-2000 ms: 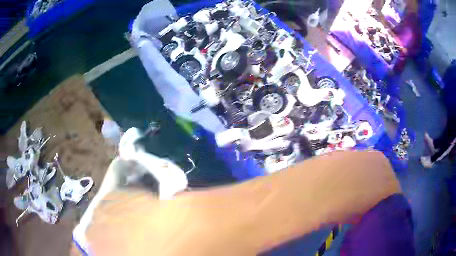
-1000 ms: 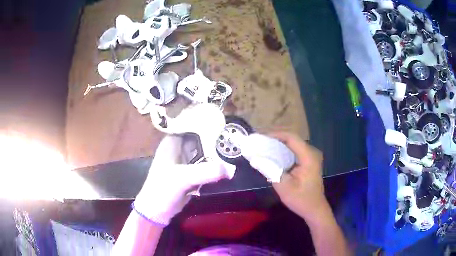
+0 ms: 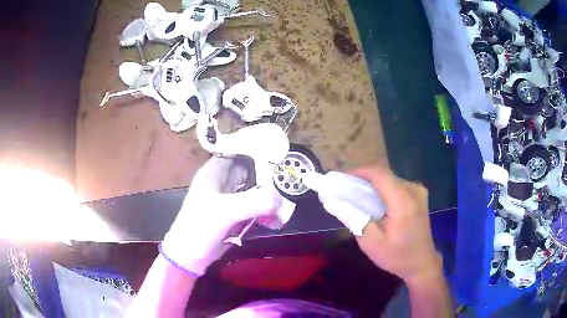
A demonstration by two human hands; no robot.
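A white toy scooter body (image 3: 252,141) with a black-tyred wheel (image 3: 297,172) is held near the bench's front edge. My left hand (image 3: 219,208), in a white glove with a blue wrist edge, grips its lower part. My right hand (image 3: 398,220), mostly bare, is closed around a small white glue bottle (image 3: 353,194). The bottle lies tilted, its yellowish nozzle at the wheel hub. White side covers (image 3: 177,81) with thin rods are piled on the cardboard just beyond, and a separate one (image 3: 247,100) lies near the scooter body.
The stained brown cardboard mat (image 3: 323,81) lies over a dark green bench (image 3: 404,93). A green-yellow packet (image 3: 444,117) lies on the bench. At the right stands a blue bin (image 3: 475,248) heaped with wheeled scooters, with a pale liner (image 3: 457,68) over its edge.
The view has swung from the bin back to the mat. Since the last earlier frame, the bottle in my right hand has shifted slightly right, its nozzle now showing at the hub.
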